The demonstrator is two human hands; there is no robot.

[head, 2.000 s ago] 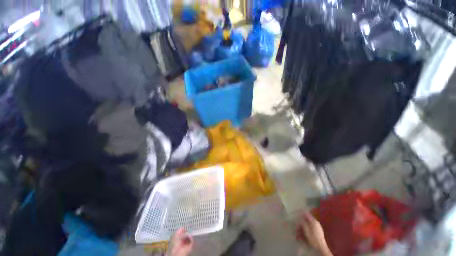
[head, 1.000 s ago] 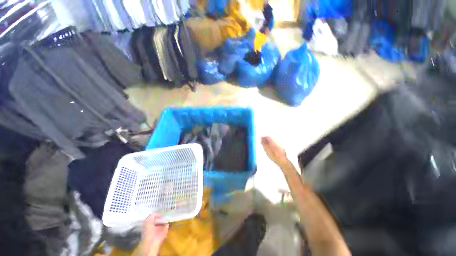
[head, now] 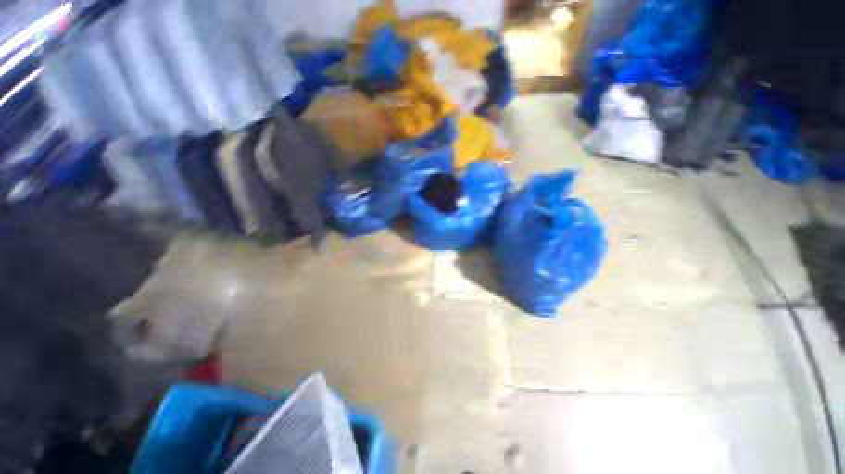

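A white perforated plastic basket [head: 320, 430] shows at the bottom edge, cut off by the picture's rim. It is seen tilted, in front of or over a deep blue plastic basket [head: 185, 417]. Something dark lies inside the blue basket, mostly hidden. Neither of my hands is in the picture, so what holds the white basket cannot be seen.
Blue plastic bags [head: 551, 245] stand on the tiled floor [head: 639, 343] ahead. Yellow cloth [head: 417, 83] is piled behind them. Hanging garments [head: 185, 79] line the left. A white bag [head: 625, 125] is at the back right. A dark cable [head: 801, 338] runs along the right.
The view has moved forward. The blue and white baskets have shifted down to the bottom edge, and the blue bags appear nearer. Both hands have left the picture.
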